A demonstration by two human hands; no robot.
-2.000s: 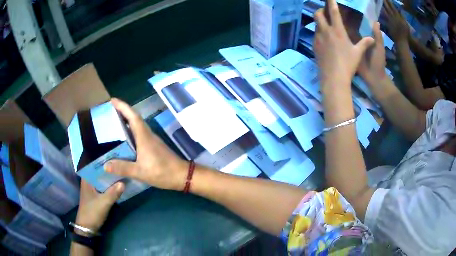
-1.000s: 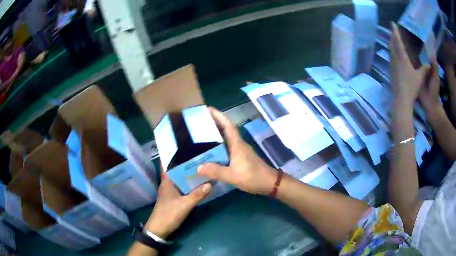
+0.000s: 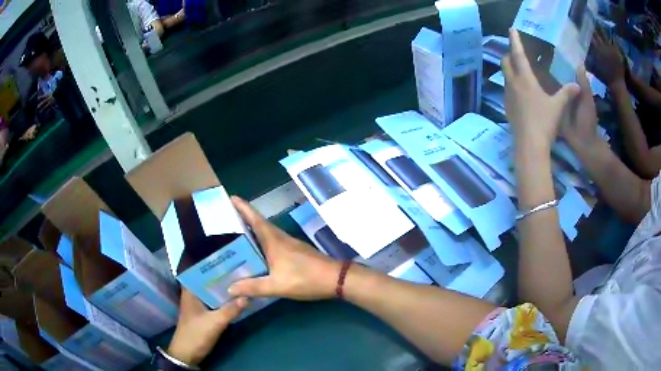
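An erected humidifier carton is held between my two hands at centre left, tilted, its opening facing up. Its brown top lid flap stands up at the back and its white side flaps lean over the dark opening. My right hand grips its right side, thumb on the printed front. My left hand holds it from below at the front; part of that hand is hidden under the carton. The carton bottom is hidden.
Open cartons stand in a row at left. Flat carton blanks overlap on the green table. An upright carton stands behind them. At right, a worker in white holds another carton. A pale metal post rises behind.
The view has shifted between frames, so the scene sits differently in the picture. Both hands keep the same hold on the carton. The neighbouring worker still holds a carton.
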